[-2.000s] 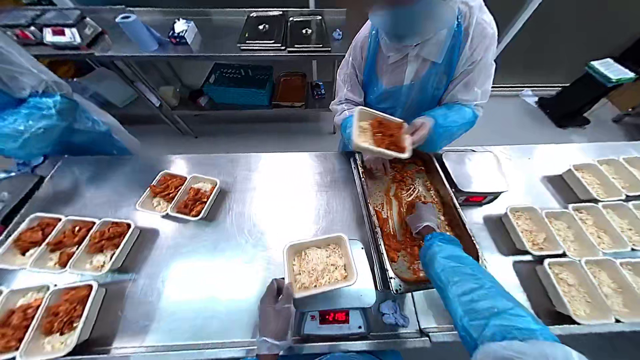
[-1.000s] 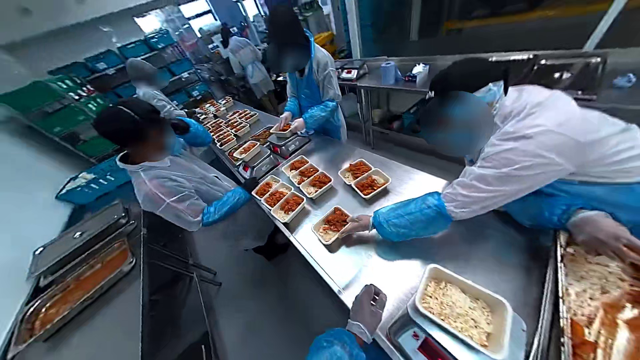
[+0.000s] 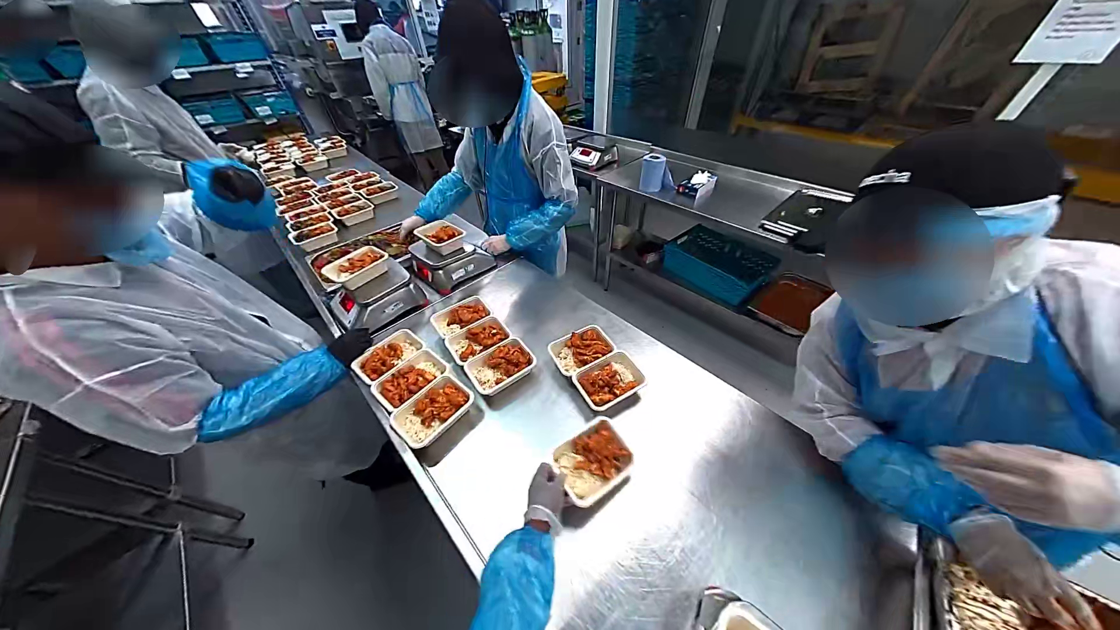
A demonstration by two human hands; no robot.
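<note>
My left hand (image 3: 546,495), gloved and with a blue plastic sleeve above the wrist, grips the left edge of a rectangular tray of rice and sauced meat (image 3: 595,461) over the steel table. Beyond it stand two filled trays (image 3: 610,382) side by side, and to their left are several more (image 3: 440,411) in two rows. At the bottom edge part of another tray (image 3: 740,618) shows on a scale. My right hand is outside the view.
A co-worker (image 3: 971,350) leans at the right over a deep metal pan (image 3: 980,604) of food. Other workers stand left and at the far end, beside scales (image 3: 378,302) and many filled trays. A side bench (image 3: 744,210) runs behind the steel table (image 3: 700,516).
My left hand has moved forward and taken hold of the filled tray that the co-worker's hand was at a second ago. That co-worker's arm has drawn back. The view has swung strongly left.
</note>
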